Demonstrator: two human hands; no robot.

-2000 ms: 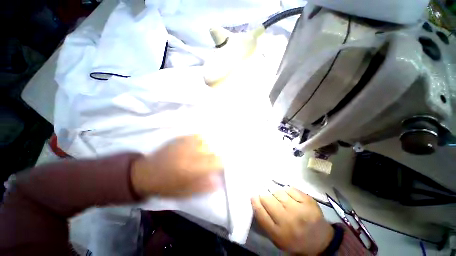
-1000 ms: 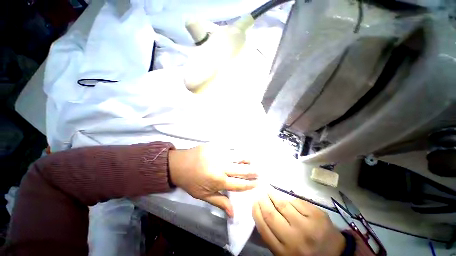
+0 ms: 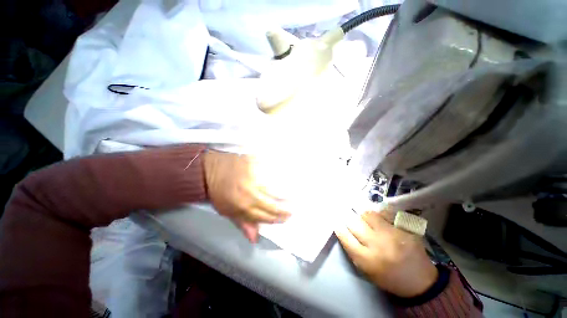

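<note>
The white garment piece (image 3: 168,118) spreads over the table and under the machine head, washed out by glare near the needle. My left hand (image 3: 245,189) lies on the cloth, palm down, its thumb apart near the table's front edge; glare hides part of its fingers. My right hand (image 3: 388,251) rests flat at the cloth's right edge, just below the presser foot (image 3: 377,186). A cloth corner points toward the front edge between my hands. I cannot tell whether either hand grips the cloth.
The pale machine head (image 3: 435,118) fills the right. The cream lamp (image 3: 298,71) on a black neck stands left of the needle. A beige block (image 3: 411,223) lies beside my right hand. A dark flat object (image 3: 482,230) lies farther right. The table's ruled front edge (image 3: 248,284) runs below my hands.
My left hand has moved up and left, away from my right hand. My right hand has moved up toward the presser foot, and its arm now covers the red-handled snips. The cloth corner has shifted upward.
</note>
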